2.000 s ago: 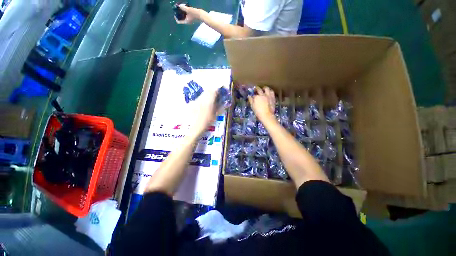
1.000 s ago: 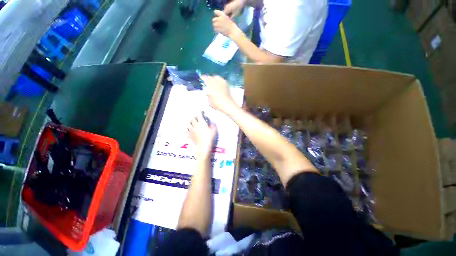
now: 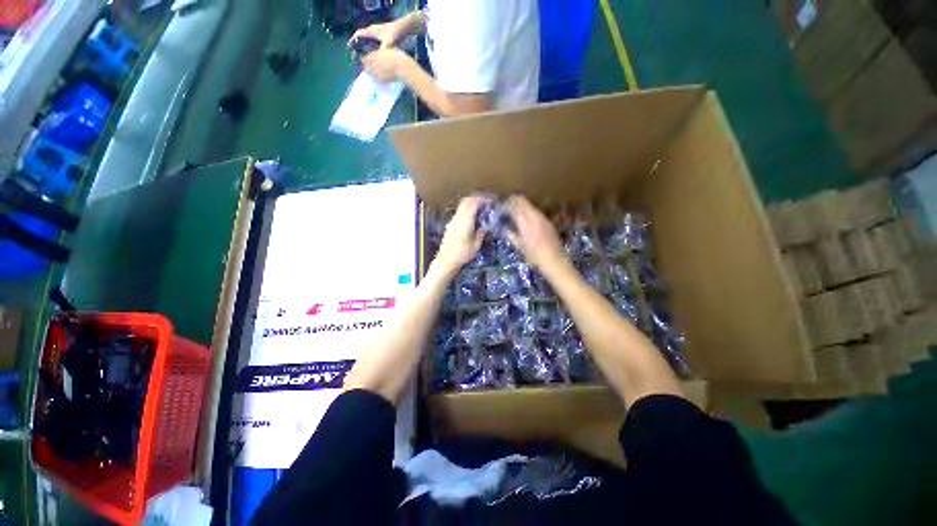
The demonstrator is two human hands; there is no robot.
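My left hand (image 3: 461, 234) and my right hand (image 3: 533, 234) are close together over the back part of the open shipping carton (image 3: 735, 257). Between their fingers is a bagged adapter (image 3: 495, 217), dark under shiny film and blurred; both hands touch it. Below them, bagged adapters (image 3: 514, 329) stand in the cells of the brown cardboard dividers. The carton's back and right flaps are up. How deep the held adapter sits is hidden by my fingers.
The white printed box (image 3: 327, 247) lies left of the carton. A red basket (image 3: 175, 401) of black adapters stands further left. A person in white (image 3: 483, 51) works at the back with a black item in hand. Folded brown dividers (image 3: 848, 288) lie at the right.
Both my hands have moved right, from over the printed box into the carton. The bagged items at the printed box's far end no longer show there. The view has shifted.
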